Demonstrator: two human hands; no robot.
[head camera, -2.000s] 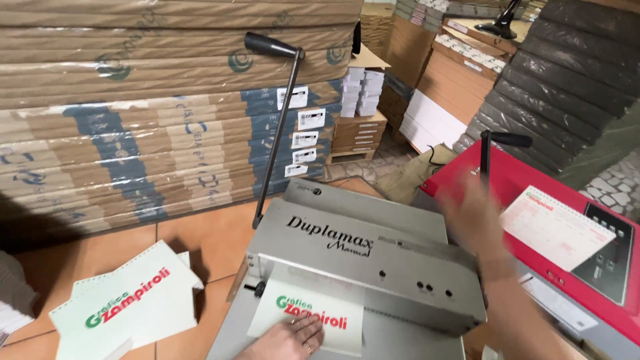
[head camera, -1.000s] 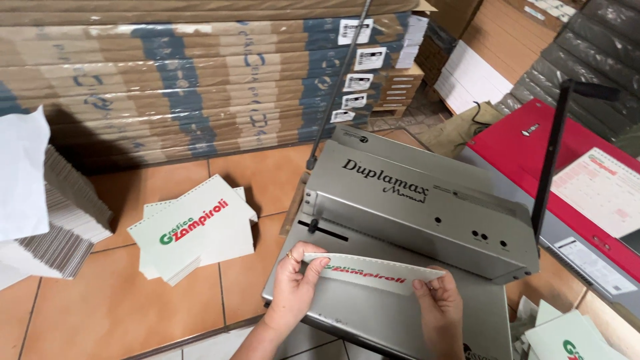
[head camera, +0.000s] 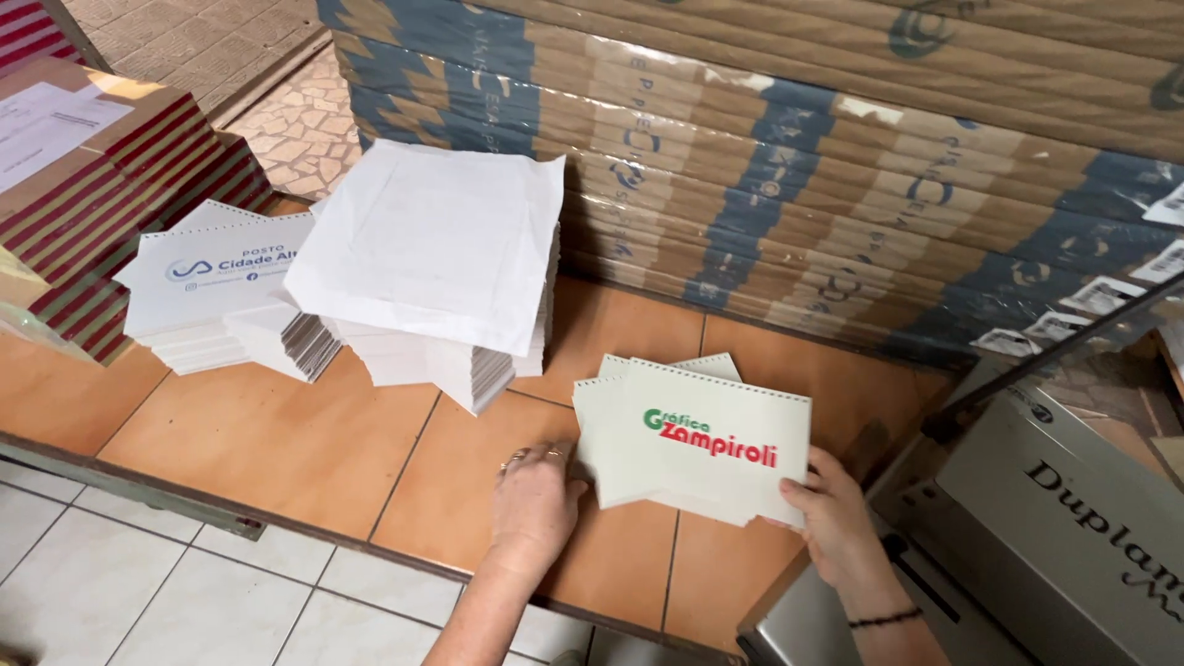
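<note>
A printed sheet pad with a punched top edge (head camera: 721,439) lies over a small fanned pile of similar punched sheets (head camera: 606,444) on the orange tiled counter. My right hand (head camera: 832,509) grips the pad by its lower right corner, thumb on top. Beside the pile's left edge rests my left hand (head camera: 536,499), fingers curled, and whether it touches the sheets is hard to tell. The grey Duplamax manual punching machine (head camera: 1064,490) stands at the right, partly out of view, its long lever arm (head camera: 1064,342) slanting up to the right.
A tall paper stack under a white sheet (head camera: 425,245) and a shorter stack of punched printed sheets (head camera: 213,287) stand at the left. Striped wrapped packages (head camera: 111,203) are at the far left. Large wrapped flat packs (head camera: 740,185) form a wall behind. The counter's front edge (head camera: 370,546) runs below.
The view has swung left. Both hands have moved from the machine to the sheet pile; the sheet held in both hands a second ago is no longer between them, and the right hand holds a pad at the pile.
</note>
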